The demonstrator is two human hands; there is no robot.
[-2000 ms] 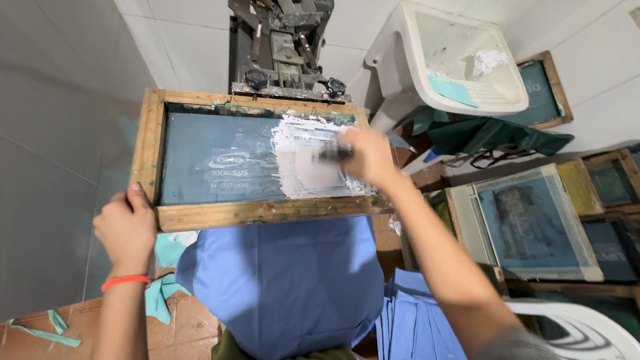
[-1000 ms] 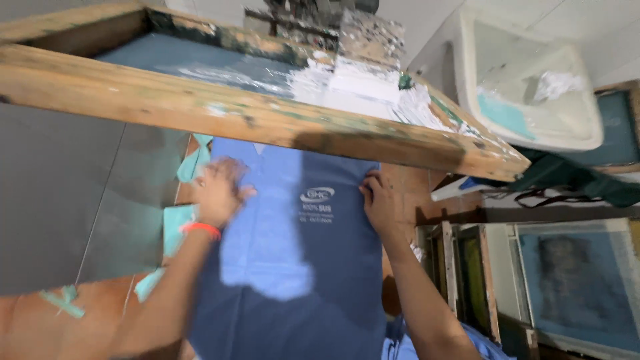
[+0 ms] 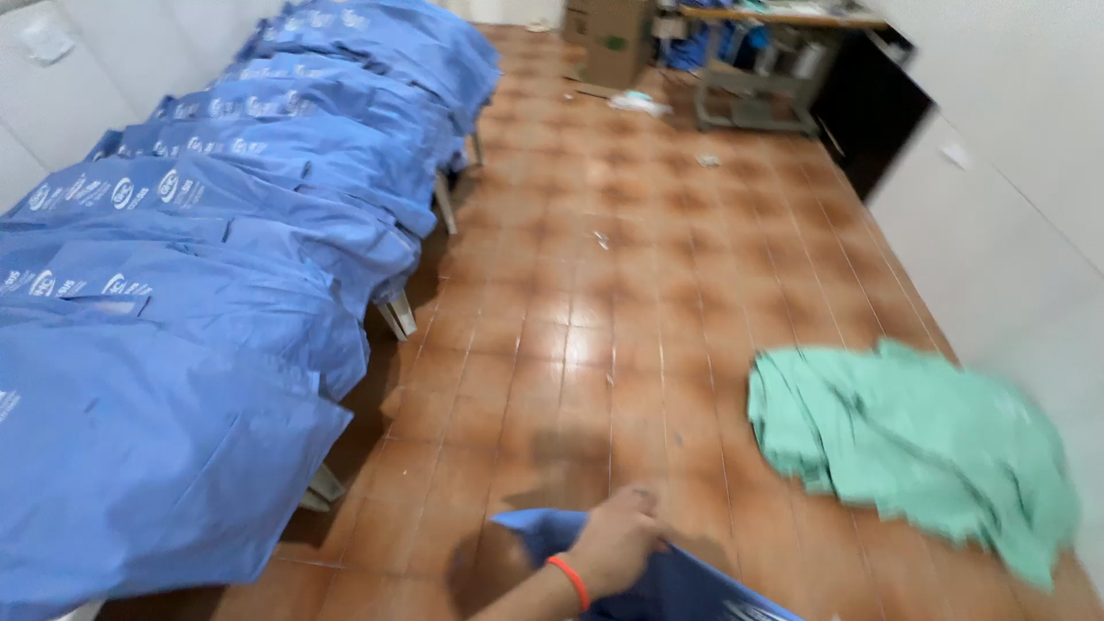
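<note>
My left hand [image 3: 617, 535], with an orange band at the wrist, is closed on the edge of a blue fabric piece [image 3: 681, 586] at the bottom middle of the view. White print shows on the piece near the lower frame edge. My right hand is out of view. Along the left wall lie rows of overlapping blue printed fabric pieces [image 3: 207, 371], spread over supports with pale legs. The held piece is to the right of the nearest row, apart from it, above the tiled floor.
A heap of green fabric [image 3: 906, 440] lies on the brown tiled floor [image 3: 552, 388] by the right wall. At the far end stand a cardboard box [image 3: 608, 43] and a worktable [image 3: 776, 15] with a metal frame. Pale support legs [image 3: 397, 315] stick out beneath the blue rows.
The view has turned from the screen-printing frame to the rows of blue fabric. My left hand, earlier spread on a printed blue piece, now grips a blue piece. My right hand has left the view.
</note>
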